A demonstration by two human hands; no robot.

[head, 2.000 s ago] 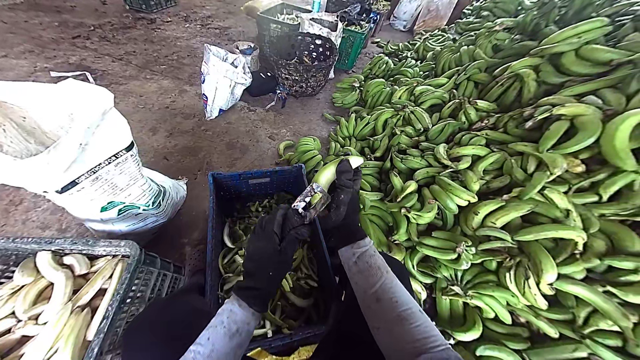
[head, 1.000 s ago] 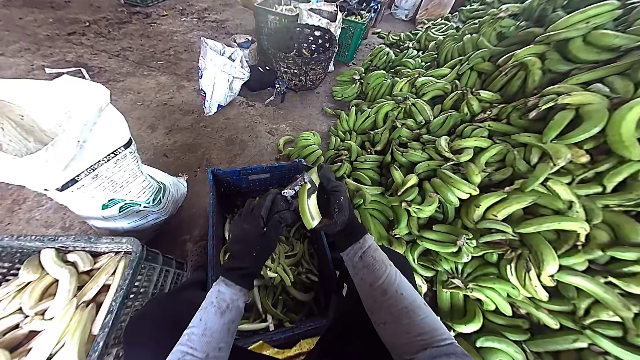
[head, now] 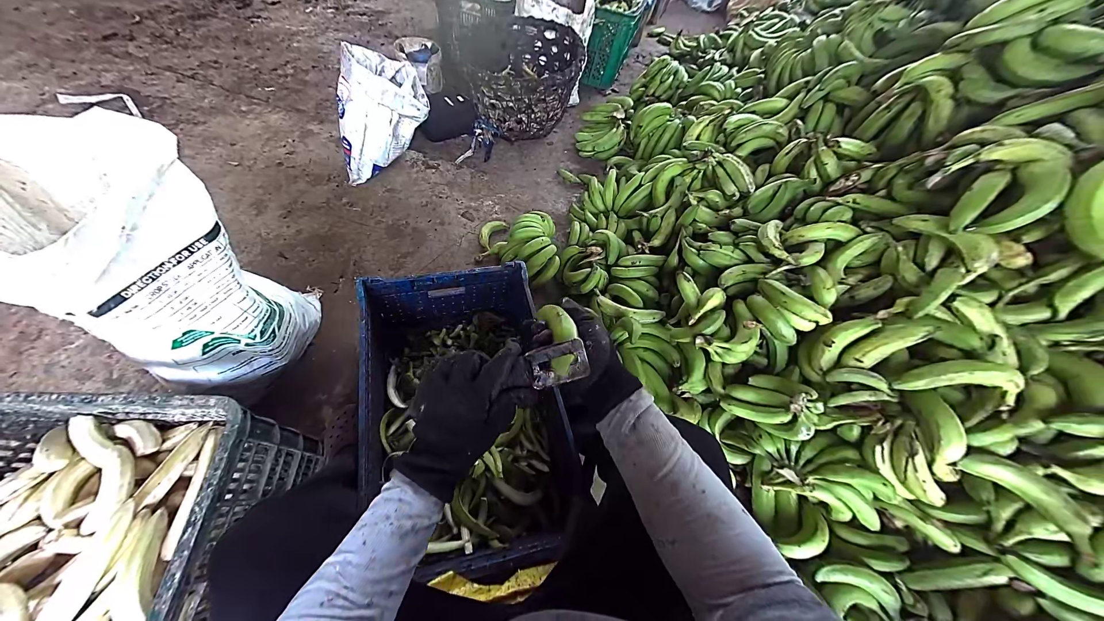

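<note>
My left hand (head: 466, 410), in a dark glove, is closed on a small metal peeler with a rectangular frame (head: 559, 363). My right hand (head: 595, 358), gloved too, grips a green plantain (head: 561, 326), its rounded end upward behind the peeler's frame. Both hands are over the right side of a blue plastic crate (head: 444, 291), which holds green peel strips (head: 492, 483). How much of the plantain is peeled cannot be seen.
Peeled plantains (head: 112, 509) fill a dark crate (head: 226, 448) at lower left. Behind it stands an open white sack (head: 207, 302). Green plantain bunches (head: 819, 345) are heaped along the right. Farther off are a smaller white bag (head: 379, 112), a mesh basket (head: 530, 82) and a green crate (head: 611, 43).
The plantain, slanted across between my hands one second ago, now points its end up in my right hand. The peeler has moved to the right, in front of it.
</note>
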